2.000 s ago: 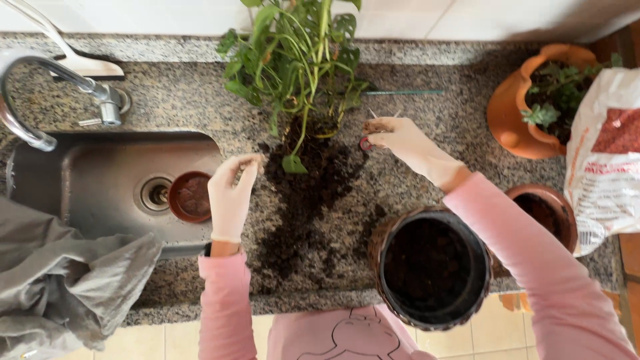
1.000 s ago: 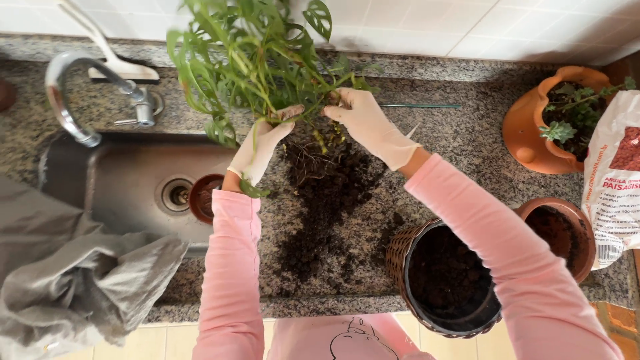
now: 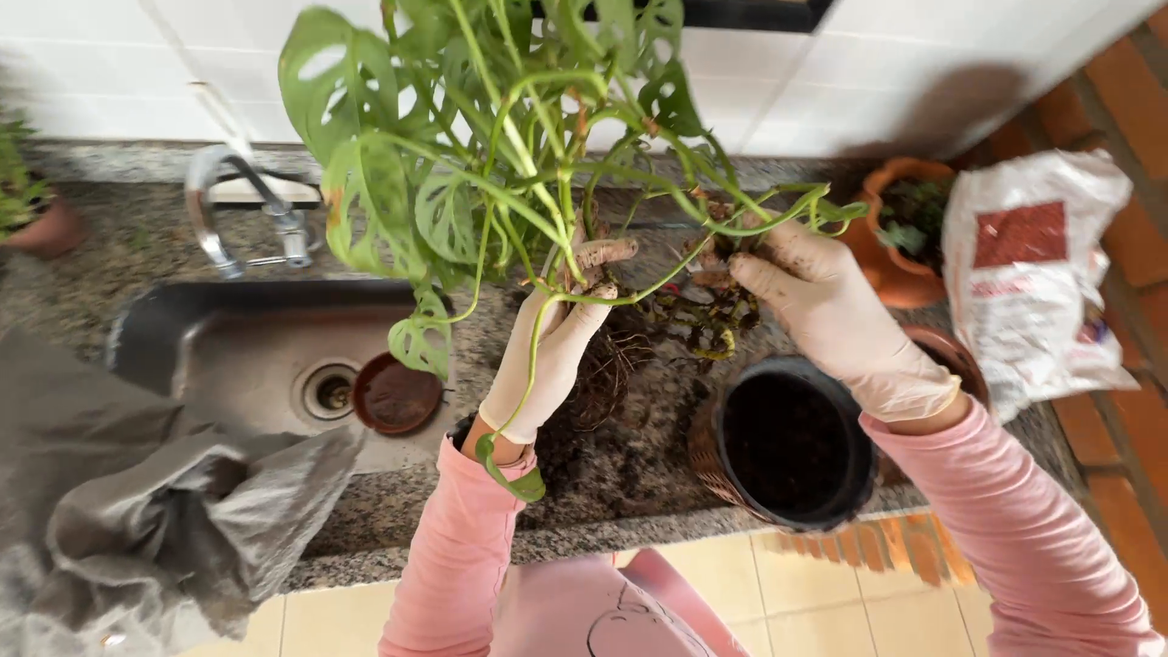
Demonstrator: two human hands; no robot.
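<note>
My left hand [image 3: 557,342], in a pale, soiled glove, grips the stems of a leafy plant with holed leaves [image 3: 365,201] above the counter. The plant's root ball [image 3: 602,379] hangs below that hand, over dark soil [image 3: 620,465]. Off to the right, my gloved right hand [image 3: 821,306] pinches a trailing stem of the same plant, with curled yellow-green stems or roots [image 3: 712,328] hanging near its fingertips. A black-lined wicker pot [image 3: 794,447] with dark soil inside stands below my right hand.
A steel sink [image 3: 246,356] with a small terracotta dish [image 3: 397,392] lies left, under a chrome faucet [image 3: 287,233]. Grey cloth [image 3: 182,511] drapes over its front. A terracotta planter [image 3: 885,260], a smaller brown pot [image 3: 944,351] and a white plastic bag [image 3: 1031,283] stand right.
The plant has been raised off the counter and its roots now hang beneath my left hand. My right hand has moved away from my left, out along a trailing stem.
</note>
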